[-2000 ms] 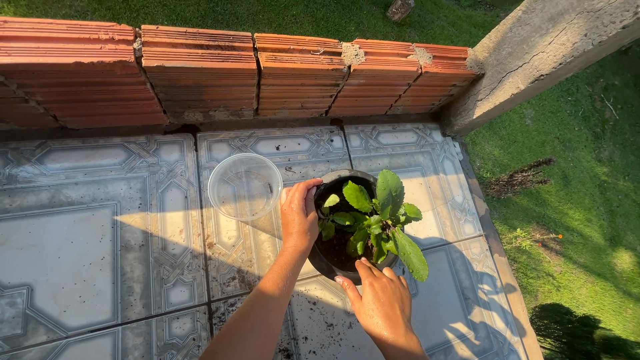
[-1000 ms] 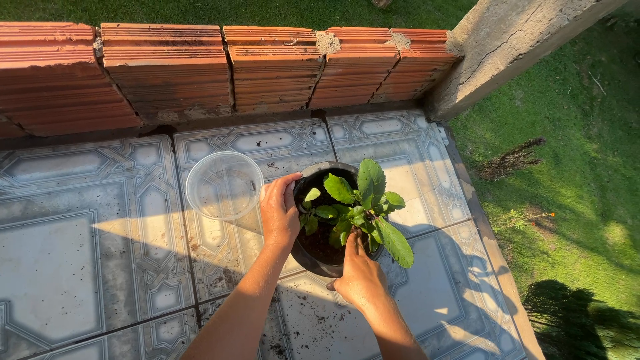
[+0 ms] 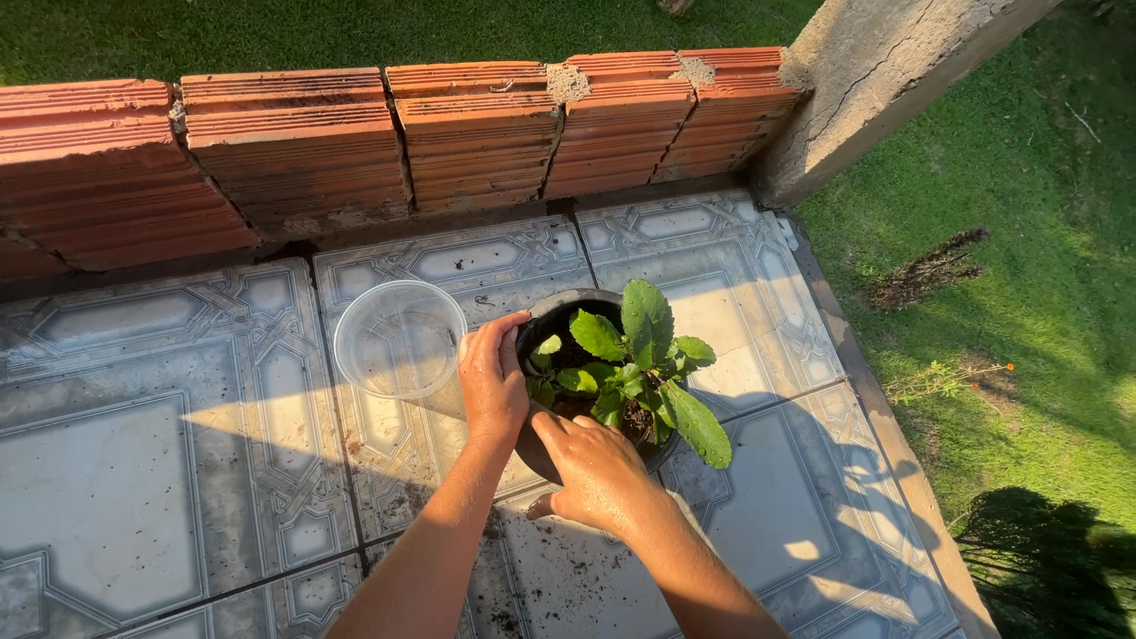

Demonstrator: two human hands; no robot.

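Note:
A black plastic plant pot (image 3: 581, 300) stands on the tiled floor, holding dark soil (image 3: 637, 419) and a leafy green plant (image 3: 646, 324) with scalloped leaves and water drops. My left hand (image 3: 493, 377) grips the pot's left rim, its fingers curled over the edge. My right hand (image 3: 590, 461) reaches over the near side of the pot, its fingertips at the soil below the leaves and partly hidden; its thumb is outside the pot. Both hands look wet. Just left of the pot sits a round clear plastic container (image 3: 399, 340).
A low wall of orange hollow clay bricks (image 3: 479, 133) runs behind the pot and meets a concrete post (image 3: 874, 89) at the right. Soil crumbs are scattered over the floor tiles (image 3: 568, 568). Beyond the tile edge lies a lawn (image 3: 1047, 293).
My right hand has moved from among the stems toward the left near side of the pot, close to my left hand. My left hand stays on the rim.

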